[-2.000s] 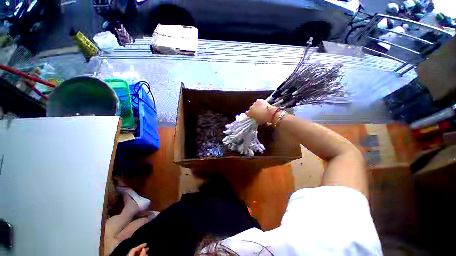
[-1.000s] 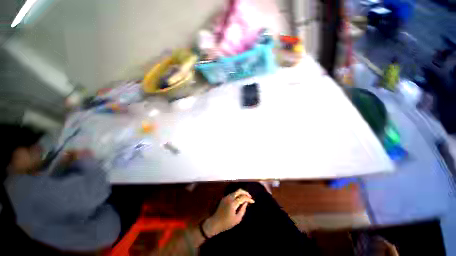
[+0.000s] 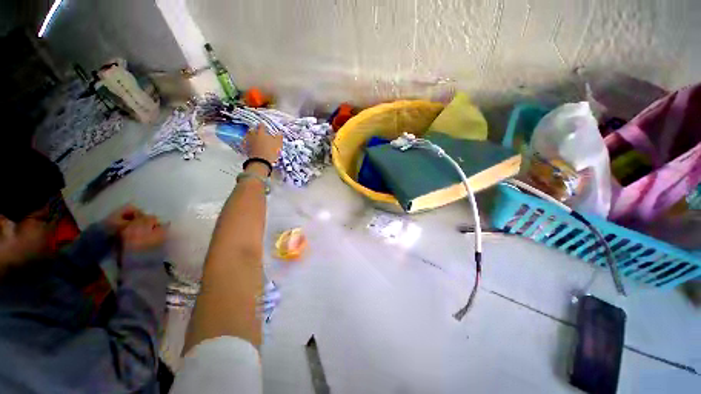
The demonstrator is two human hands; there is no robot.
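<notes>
My left hand (image 3: 263,146), with a black band on the wrist, reaches far across the table onto a pile of wire harnesses (image 3: 300,150) with white ends. Its fingers are partly hidden among the harnesses, so I cannot tell whether they grip any. My right hand is out of the picture. More harnesses (image 3: 175,135) lie left of my hand, and others lie partly behind my forearm. A single white cable (image 3: 471,204) with a dark lower end drapes from the green book over the yellow basket's edge.
A person's hands (image 3: 138,229) are at the left. The yellow basket (image 3: 350,146) holds a green book (image 3: 438,169). A blue basket (image 3: 599,242) holds bags. A phone (image 3: 599,342), an orange roll-like object (image 3: 290,244) and a flat blade-like object (image 3: 315,365) lie on the white table (image 3: 400,331).
The view has turned from the open box to the table's left and back. My left hand has gone from my lap to the harness pile. My right hand, earlier holding a bundle, is out of view.
</notes>
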